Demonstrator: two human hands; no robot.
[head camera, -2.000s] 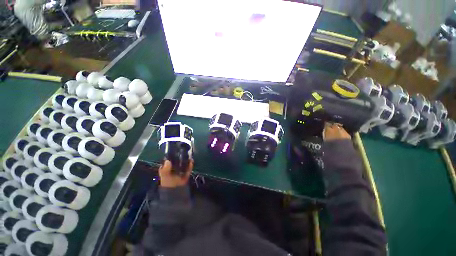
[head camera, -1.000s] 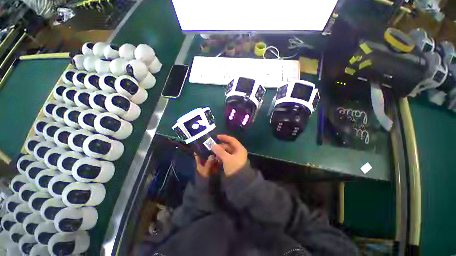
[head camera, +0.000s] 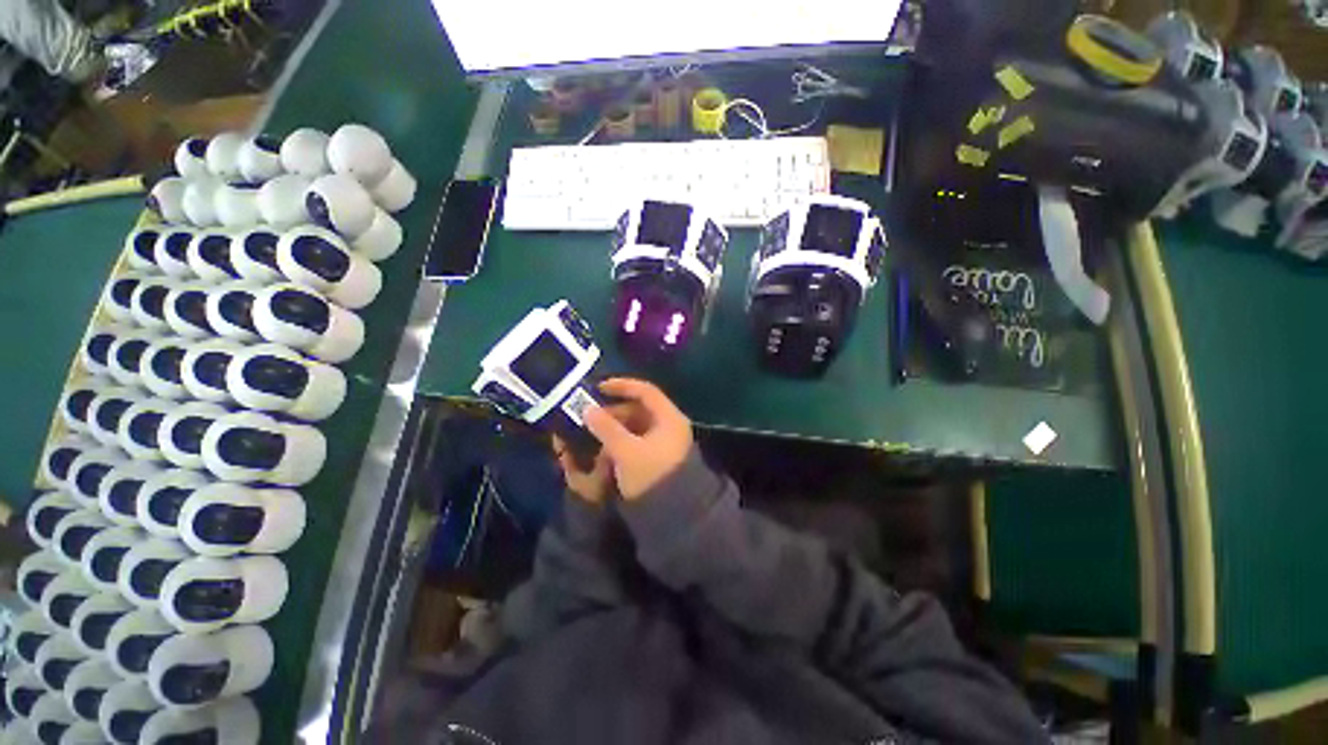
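Note:
A white and black PTZ dome camera (head camera: 540, 358) is held tilted above the bench's front edge, its dark square panel facing up. My left hand (head camera: 586, 472) grips its black head from below, mostly hidden behind my right hand. My right hand (head camera: 644, 434) presses a small white label (head camera: 581, 406) on the black part with thumb and fingers. A second PTZ camera (head camera: 666, 275) stands on the mat with pink-purple lamps lit. A third PTZ camera (head camera: 813, 283) stands to its right with pale dots.
Behind are a white keyboard (head camera: 663, 185), a monitor (head camera: 670, 26) and a phone (head camera: 462, 229). Rows of white housings (head camera: 251, 381) fill the left. A black machine (head camera: 1049, 124) with a hanging white strip stands right, near a mouse mat (head camera: 1005, 313) and a loose white label (head camera: 1038, 437).
My right hand has come from the black machine to the left camera. That camera was lifted and tilted. A white strip now hangs from the machine. The view has tipped down.

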